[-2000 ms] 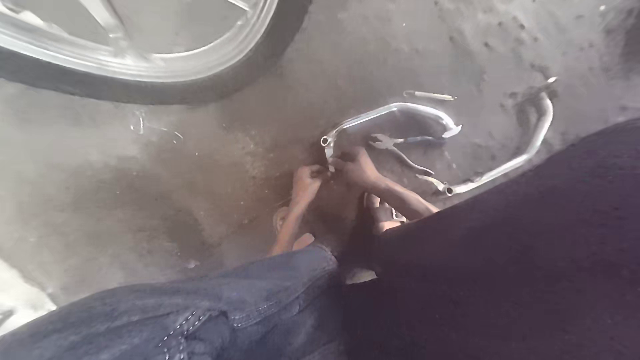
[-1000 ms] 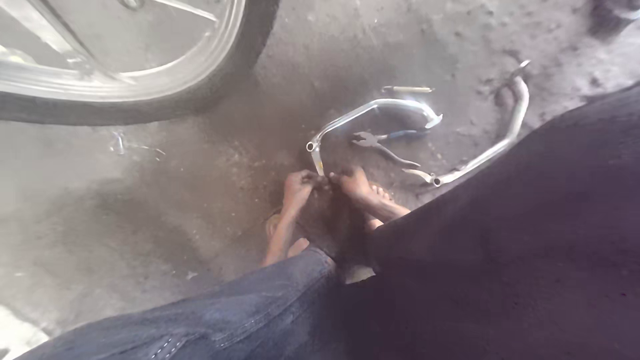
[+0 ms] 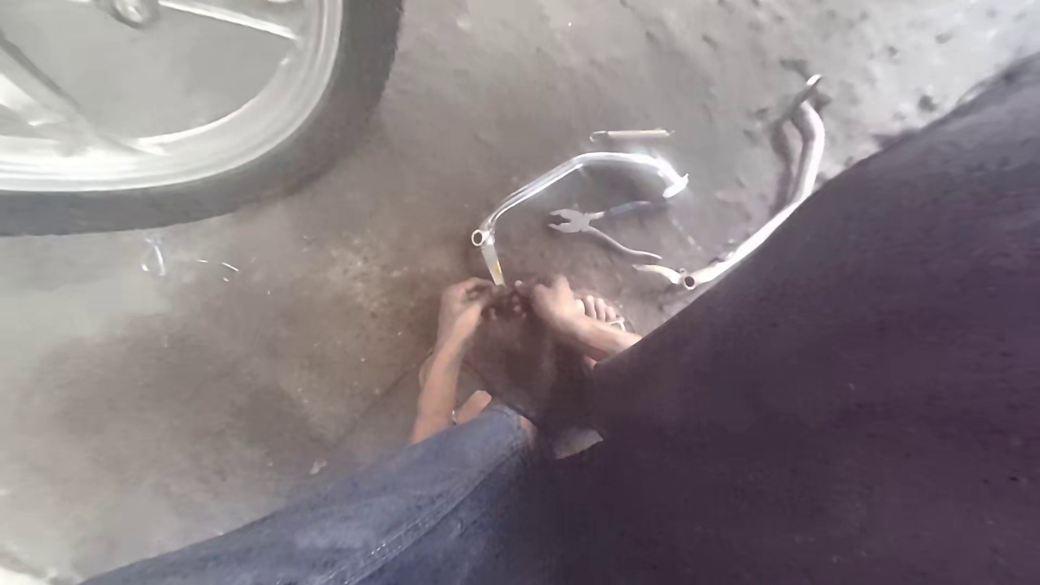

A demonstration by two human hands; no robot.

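Observation:
My left hand (image 3: 465,307) and my right hand (image 3: 556,302) are low over the ground between my feet, fingers bent and close together. Small dark things lie at or between the fingertips, too blurred to name. Just beyond my left fingertips is the flat end of a bent, shiny metal tube (image 3: 532,188) with a ringed joint. A pair of combination pliers (image 3: 578,221) lies with its jaws apart inside the tube's curve. Whether either hand grips anything cannot be made out.
A second bent metal tube (image 3: 811,154) lies at the right, partly behind my dark-clothed leg. A thin rod-like piece (image 3: 634,134), perhaps a spring, lies beyond the first tube. A spoked wheel with a black tyre (image 3: 370,89) fills the upper left. Thin clear scraps (image 3: 154,256) lie below it.
Two seconds ago my hands were at the flat end of the nearer tube, by its ringed joint; now they are a little nearer my body. Tubes and pliers keep their places.

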